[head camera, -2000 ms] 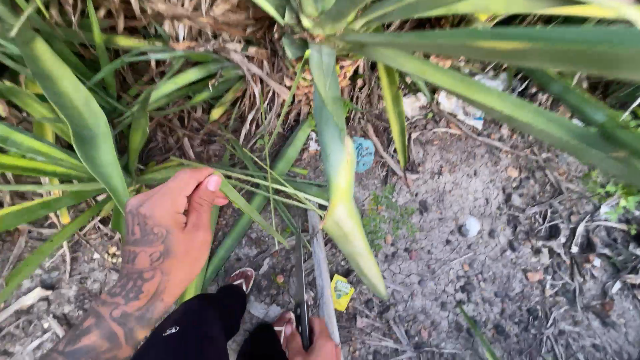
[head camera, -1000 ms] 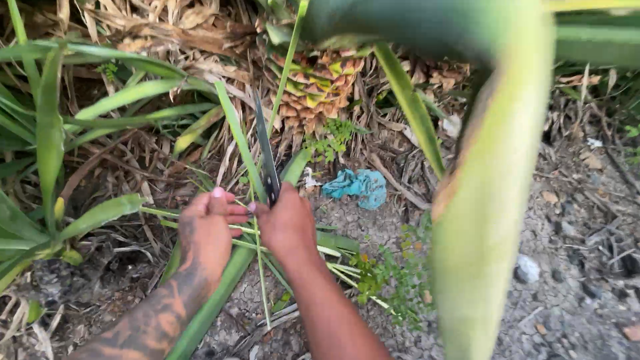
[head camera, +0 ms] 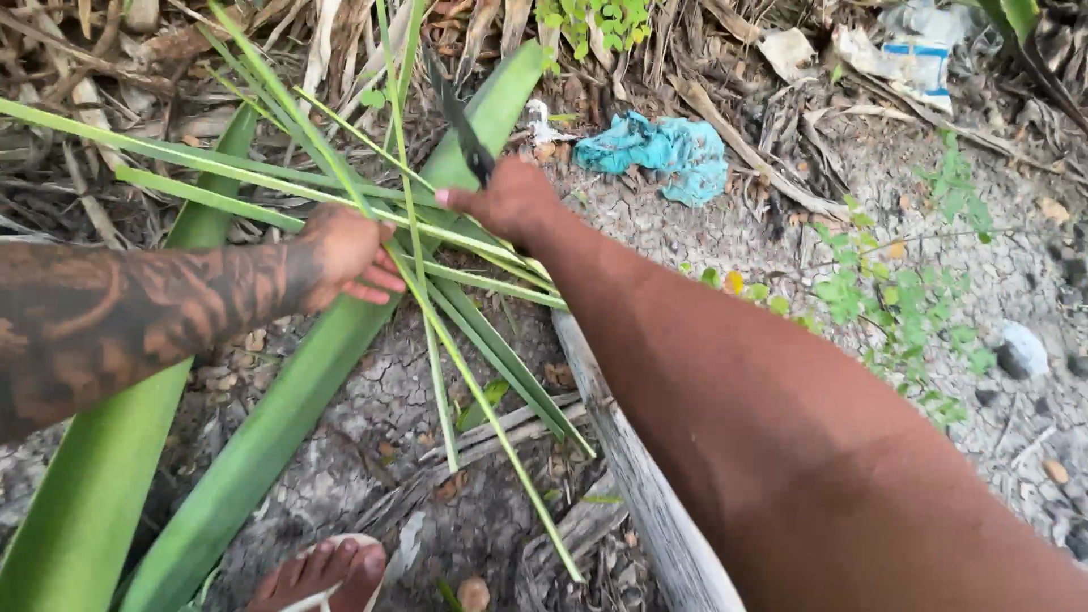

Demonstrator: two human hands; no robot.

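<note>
My left hand (head camera: 353,255) is closed around a thin green leaf strip (head camera: 493,416), its lower fingers partly spread, above a crossing heap of other strips. Close to its right, my right hand (head camera: 510,200) grips a dark-bladed knife (head camera: 459,123), whose blade points up and away; its handle is hidden in the fist. The right thumb is beside the strips. Under both hands lies a wide green leaf (head camera: 280,425) running diagonally over the ground, with another broad leaf (head camera: 110,476) to its left.
A crumpled turquoise cloth or plastic (head camera: 654,153) lies right of the knife. Dry leaves cover the ground at the top. A weathered wooden piece (head camera: 646,476) runs below my right forearm. My sandalled foot (head camera: 323,578) is at the bottom. A small leafy plant (head camera: 909,306) and a pale stone (head camera: 1020,350) lie right.
The knife was low beside my right leg two seconds ago; it rose to the strips, near my left hand. The view has moved closer to the ground.
</note>
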